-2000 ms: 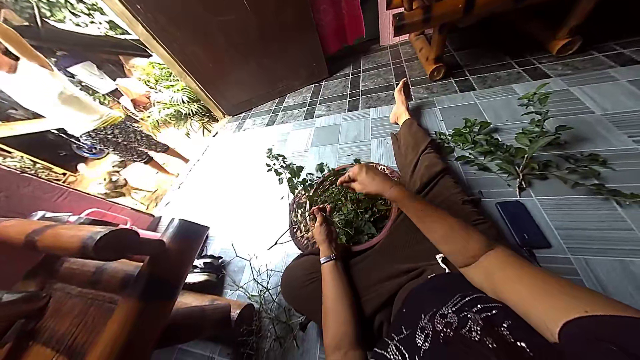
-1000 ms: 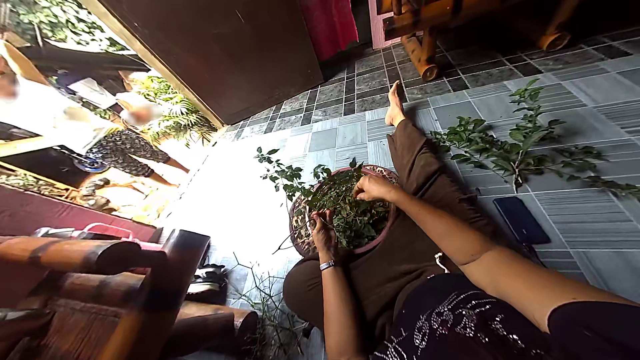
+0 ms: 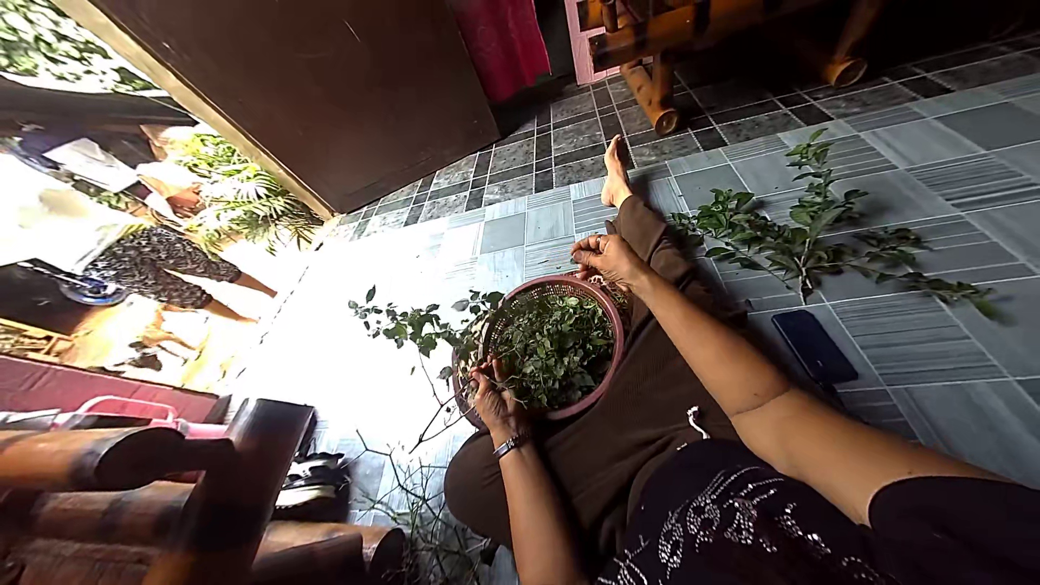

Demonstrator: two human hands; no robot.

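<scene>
A round reddish plastic basket (image 3: 619, 341) full of green leaves (image 3: 556, 345) stands at my lap between my legs. My left hand (image 3: 494, 398) is closed on a leafy branch (image 3: 418, 325) at the basket's left edge; its leaves spread out to the left over the floor. Above the basket's upper right rim is my right hand (image 3: 605, 258), thumb and fingertips drawn together. Whether a small leaf is between them cannot be told. More leafy branches (image 3: 804, 244) lie on the tiles to the right.
Bare twigs (image 3: 422, 508) lie at my left knee. A dark phone (image 3: 814, 347) rests on the tiles right of my leg. Bamboo furniture (image 3: 195, 504) with shoes (image 3: 313, 483) beside it stands at lower left; another bamboo piece (image 3: 650, 89) is ahead. A person (image 3: 154, 252) is outside the doorway.
My right hand has moved up from over the leaves to above the basket's rim, uncovering the leaves inside. My left hand still holds the branch at the left edge.
</scene>
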